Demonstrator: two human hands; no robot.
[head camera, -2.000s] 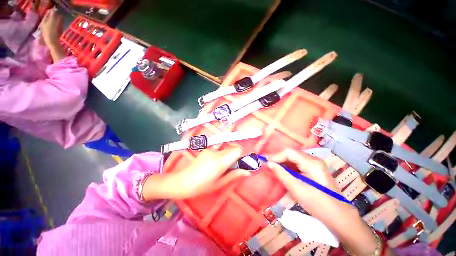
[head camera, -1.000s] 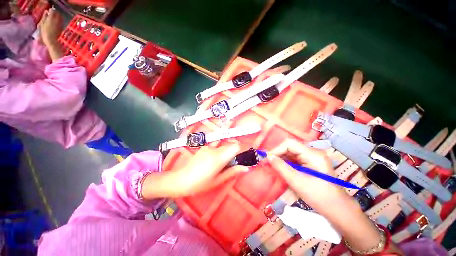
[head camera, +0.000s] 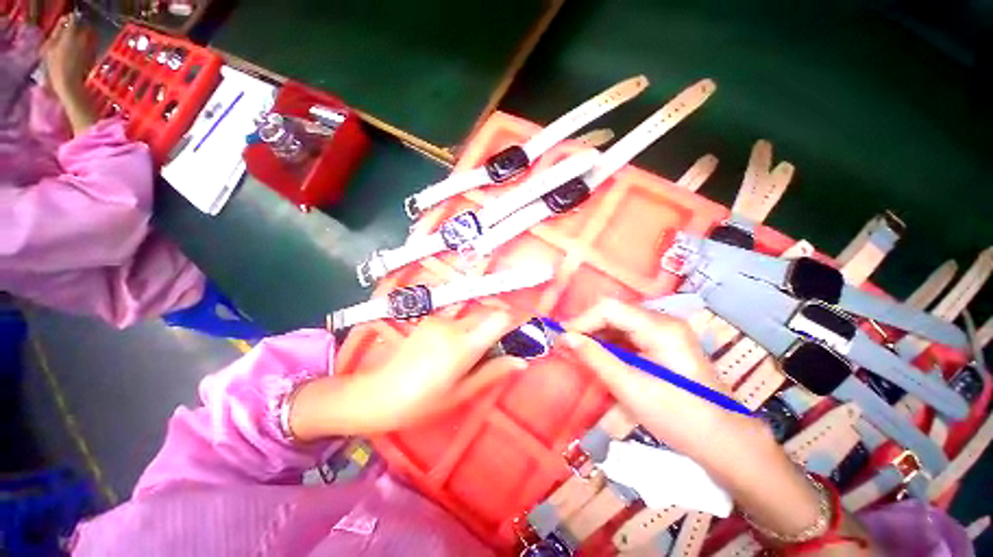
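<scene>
My left hand holds a small dark square watch head between thumb and fingers above the red-orange compartment tray. My right hand grips a thin blue stick tool like a pencil, its tip at the edge of the watch head. A white cloth lies beside my right wrist. Whether a strap is on the held watch head is hidden by my left hand.
White-strapped watches lie across the tray's far left part. Grey-strapped watches overlap at its right. A red box with a clear bottle, a paper and another red tray stand at upper left, near a person's pink sleeve.
The bench scene has shifted slightly left and up in the view. The watch head has changed its tilt, now showing a bright reflection. Both hands keep their holds.
</scene>
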